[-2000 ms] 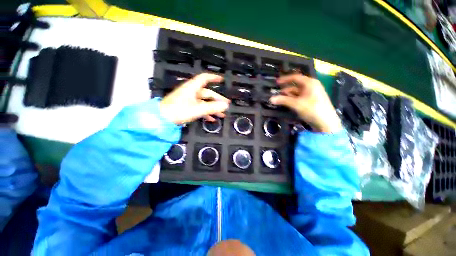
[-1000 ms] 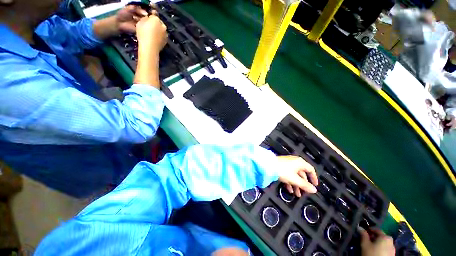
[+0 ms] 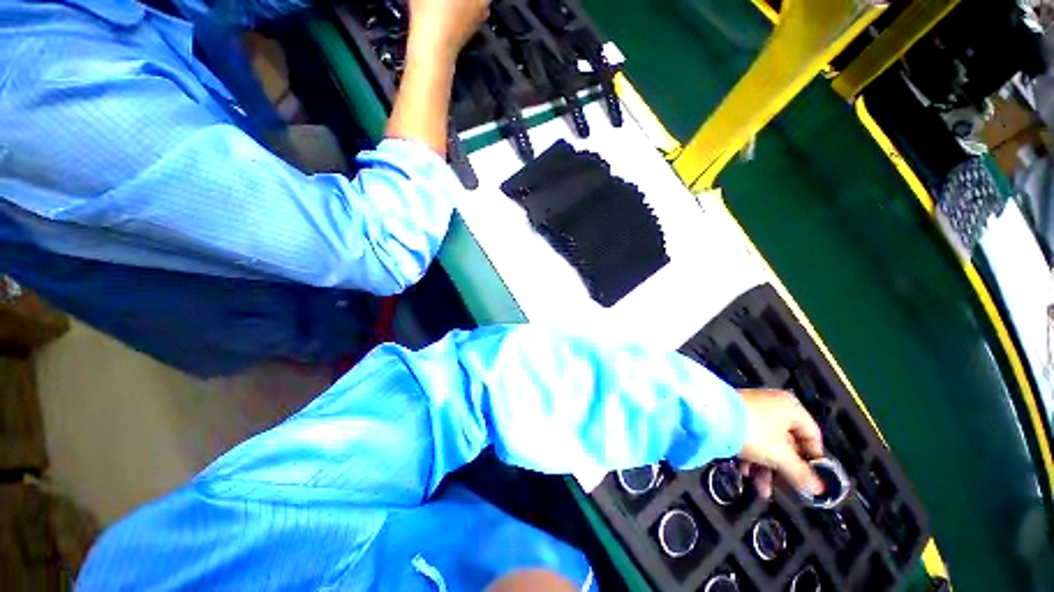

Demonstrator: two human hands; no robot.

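Observation:
My left hand (image 3: 784, 442) is over the dark foam tray (image 3: 707, 523). Its fingers hold a round watch head (image 3: 825, 483) with a shiny silver ring, a little above the pockets. Other bare watch heads (image 3: 678, 532) sit in pockets along the tray's near side. Dark strapped pieces (image 3: 740, 361) lie across the pockets of the far side, their details blurred. The tray's near right part is cut off by the bottom edge. My right hand is out of the picture.
A fanned pile of black straps (image 3: 595, 220) lies on a white sheet (image 3: 497, 237) left of the tray. Beyond it a neighbour's arm (image 3: 428, 110) reaches over another black tray (image 3: 480, 98) with strap ends sticking out. A yellow post (image 3: 757, 98) stands by the green conveyor (image 3: 913, 347).
The view has swung further left. My left hand, empty before, now holds a watch head. My right hand, at the tray's right side before, has gone out of the picture.

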